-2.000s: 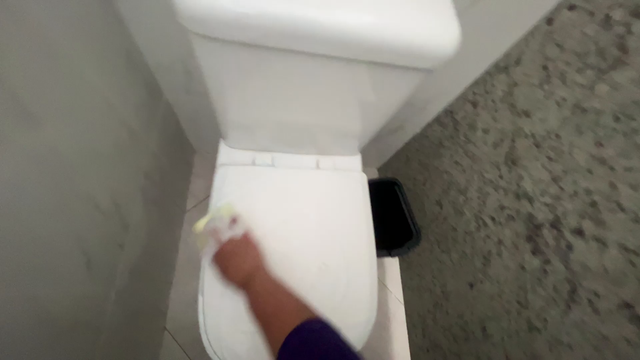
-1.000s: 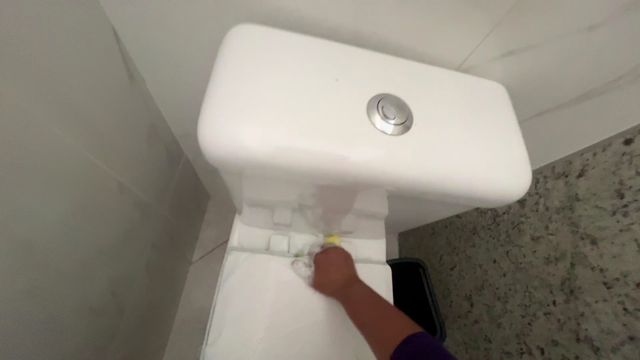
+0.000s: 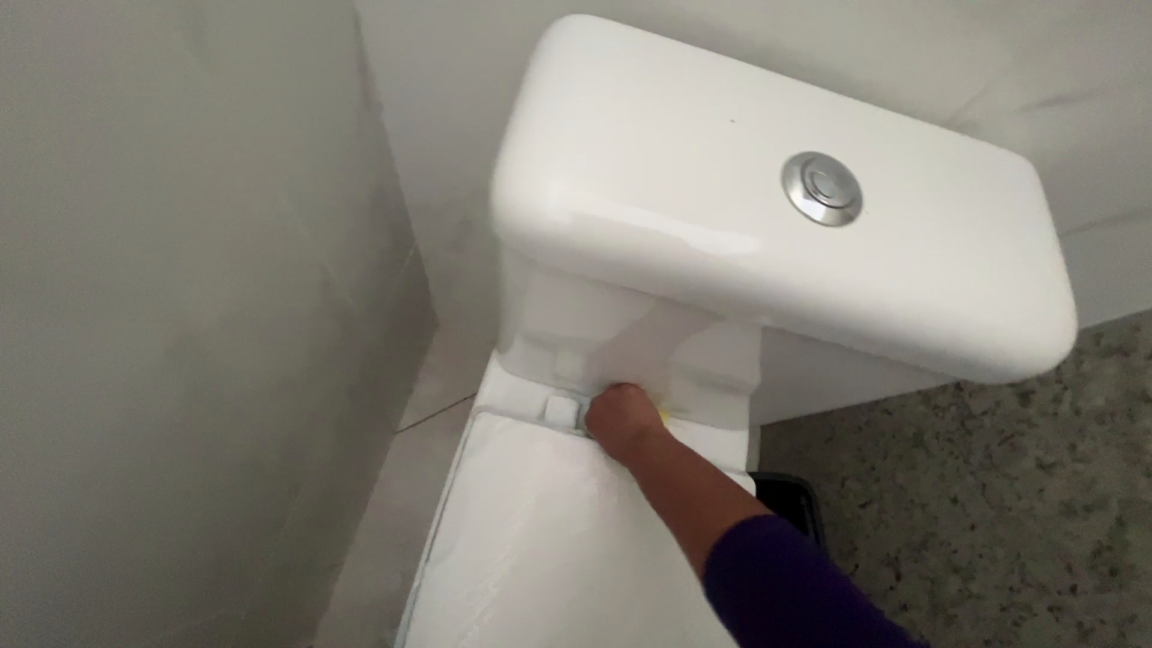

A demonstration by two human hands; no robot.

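My right hand [image 3: 624, 419], in a purple sleeve, presses down by the hinges at the back of a white toilet. Its fingers are closed around a cloth, of which only a bit of yellow [image 3: 665, 417] shows at the right; the rest is hidden under the hand. A white hinge cover [image 3: 562, 411] lies just left of the fingers. The closed toilet lid [image 3: 558, 540] extends toward me below the hand. Behind it rises the white cistern [image 3: 666, 153], with a round chrome flush button [image 3: 823, 188] on top. My left hand is out of view.
A grey wall [image 3: 198, 315] stands close on the left, and a pale tiled wall [image 3: 900, 54] is behind the cistern. A black bin [image 3: 792, 504] sits right of the toilet, partly behind my forearm. Speckled stone [image 3: 990, 504] fills the lower right.
My right hand has moved with the cloth from the left side of the lid up to the hinge area, then slightly left along it. The view has shifted toward the cistern.
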